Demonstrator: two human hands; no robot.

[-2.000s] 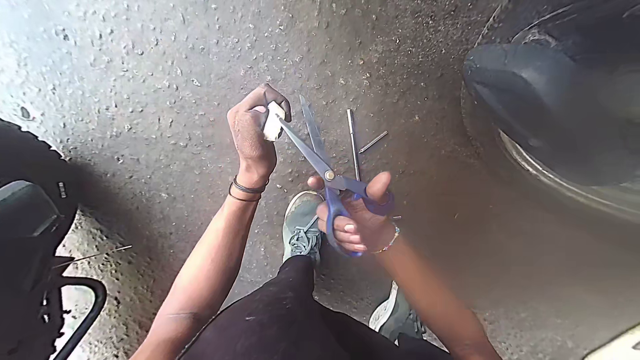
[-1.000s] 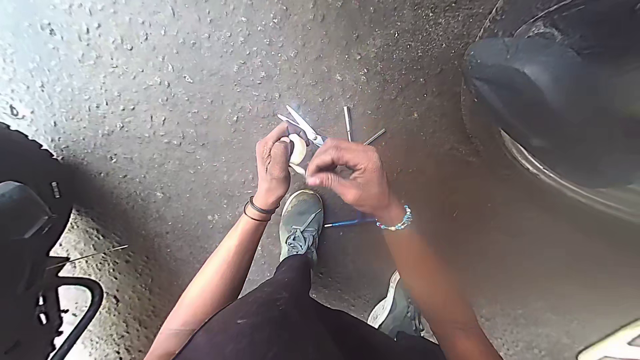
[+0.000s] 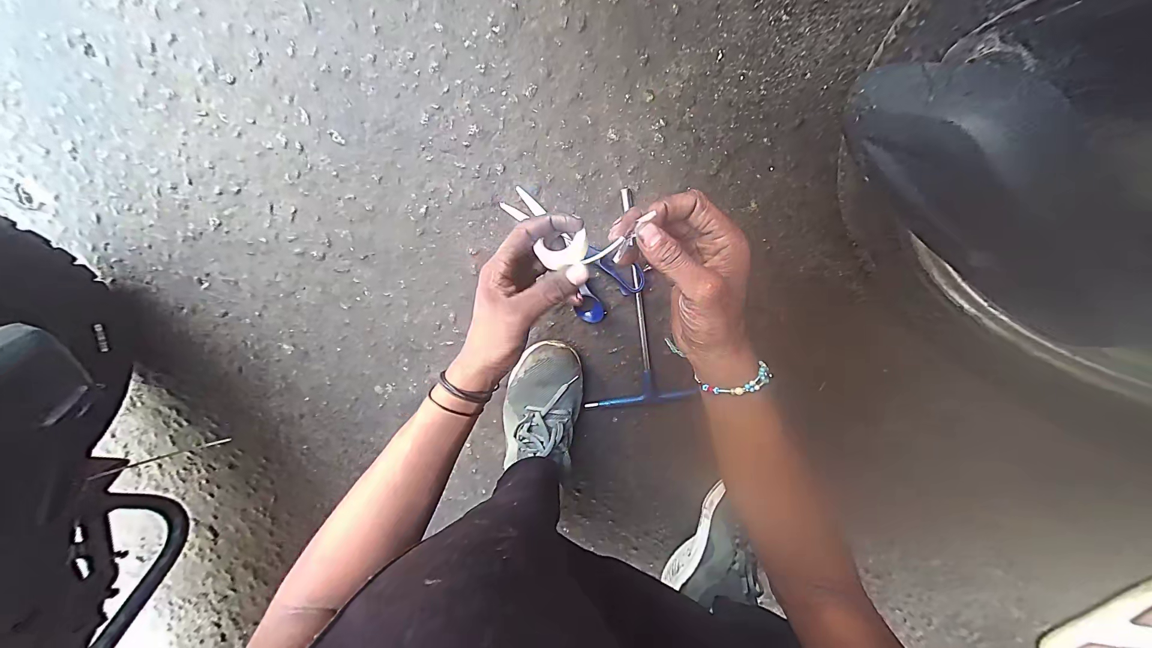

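Note:
My left hand (image 3: pixel 526 274) pinches a small white roll (image 3: pixel 562 252), perhaps tape, between thumb and fingers. A narrow white strip (image 3: pixel 607 251) runs from the roll to my right hand (image 3: pixel 697 261), whose thumb and forefinger grip its end. Below the hands, scissors with blue handles (image 3: pixel 589 310) lie on the ground, their middle partly hidden by my left hand and the roll. A T-handle wrench (image 3: pixel 642 333) with a blue crossbar lies beside them, its shaft pointing away from me and partly covered by the scissors' handle and my right hand.
My shoes (image 3: pixel 544 396) stand on rough, grey pavement (image 3: pixel 360 180). At the left is a black knobby tire (image 3: pixel 45 279) with a dark curved bar (image 3: pixel 175 531) below it. A large dark vehicle part (image 3: pixel 981 198) juts in at the right.
The scissors, in my right hand two seconds ago, now lie on the ground. My right hand has taken hold of the white strip, which now stretches between both hands.

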